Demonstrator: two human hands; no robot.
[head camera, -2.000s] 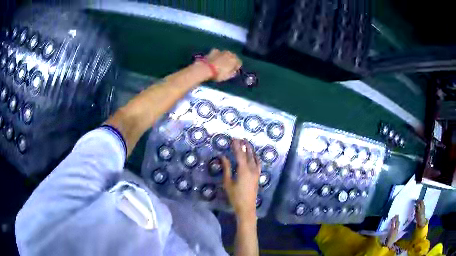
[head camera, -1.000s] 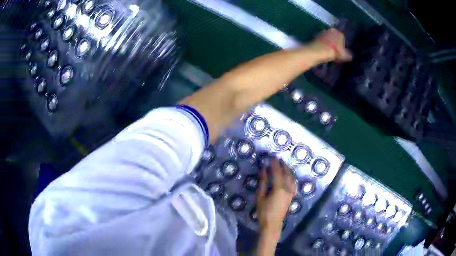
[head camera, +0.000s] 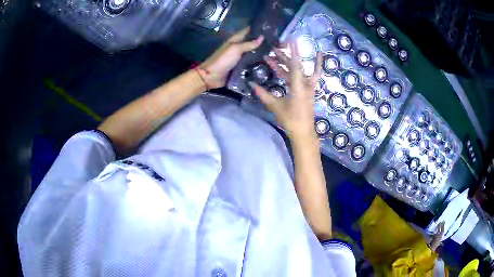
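Note:
My left hand (head camera: 223, 62), with a red wrist cord, holds the end of a dark holder strip (head camera: 269, 20) at the left edge of the working tray. My right hand (head camera: 295, 100) is blurred over the tray's left part, fingers spread, with no lens unit visible in it. The clear blister tray (head camera: 362, 162) holds rows of dark-ringed lens units (head camera: 351, 79) with bright centres. Some pockets near the upper left show only glare. The hands hide part of the tray's left side.
A second filled blister tray (head camera: 398, 184) lies at the right. A filled holder strip (head camera: 387, 37) lies on the green surface beyond. A clear tray stack (head camera: 146, 27) is at upper left. A person in yellow (head camera: 395, 238) is near papers at lower right.
My left hand has come back from the dark holder stack to the tray's left edge, with a dark strip. My right hand has moved to the tray's left part. The view has shifted.

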